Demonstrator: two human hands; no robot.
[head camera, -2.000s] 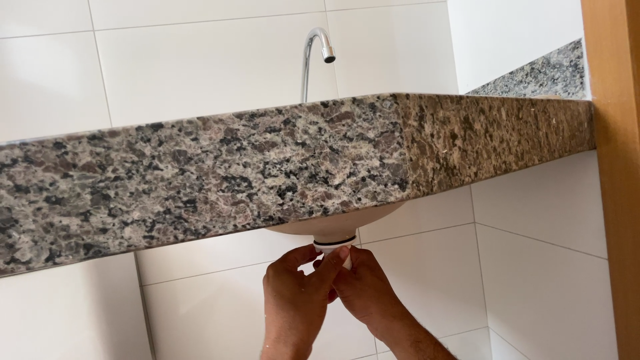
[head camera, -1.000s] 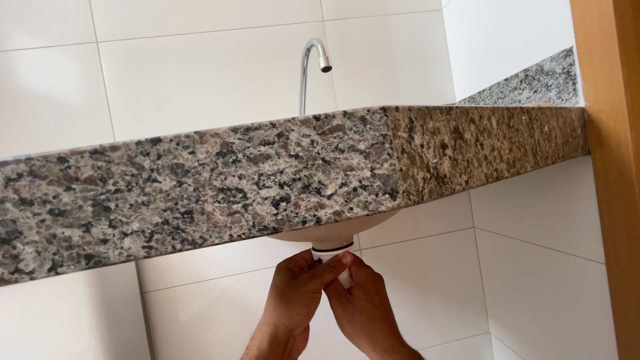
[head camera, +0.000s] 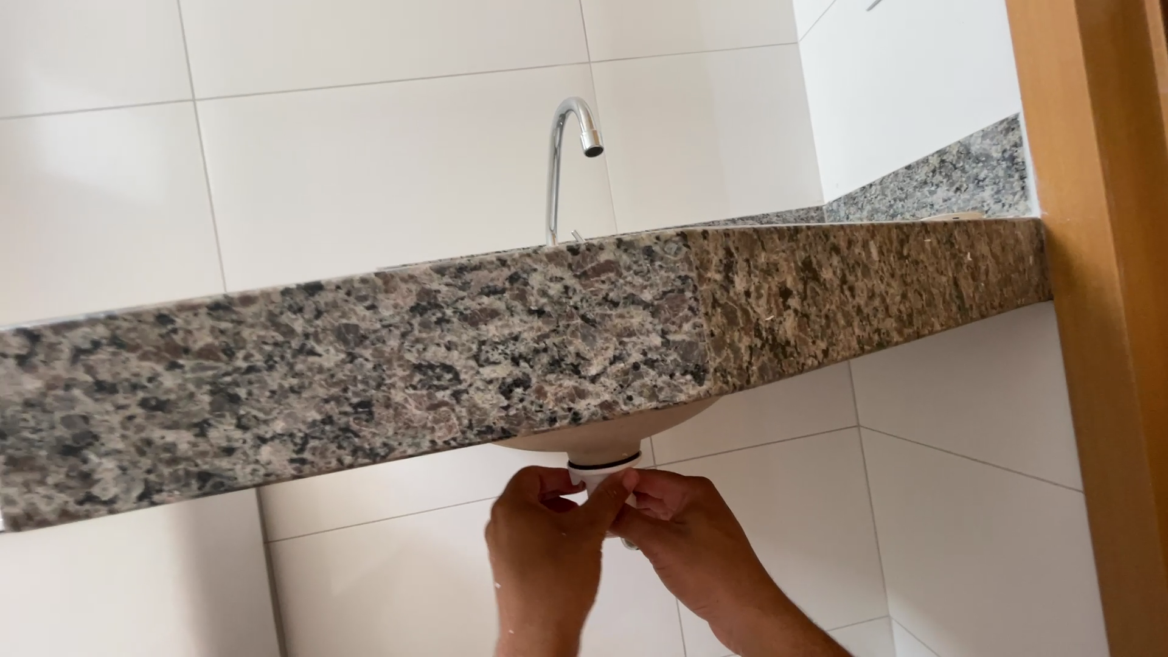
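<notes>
Under the granite counter, the rounded underside of a sink basin (head camera: 613, 429) ends in a short outlet. A white plastic drain fitting (head camera: 598, 476) with a black ring at its top sits against that outlet. My left hand (head camera: 547, 543) grips the fitting from the left, thumb across its front. From the right, my right hand (head camera: 689, 538) has its fingers closed around the same fitting. My fingertips meet in front and hide most of it.
A thick granite counter front (head camera: 365, 383) spans the view just above my hands. Behind it rises a chrome gooseneck faucet (head camera: 555, 173). A wooden door frame (head camera: 1068, 365) stands at the right, and tiled walls (head camera: 392, 173) lie behind.
Both hands stay at the drain fitting while their fingers and wrists have shifted around it. The small top of the faucet base shows now above the counter edge.
</notes>
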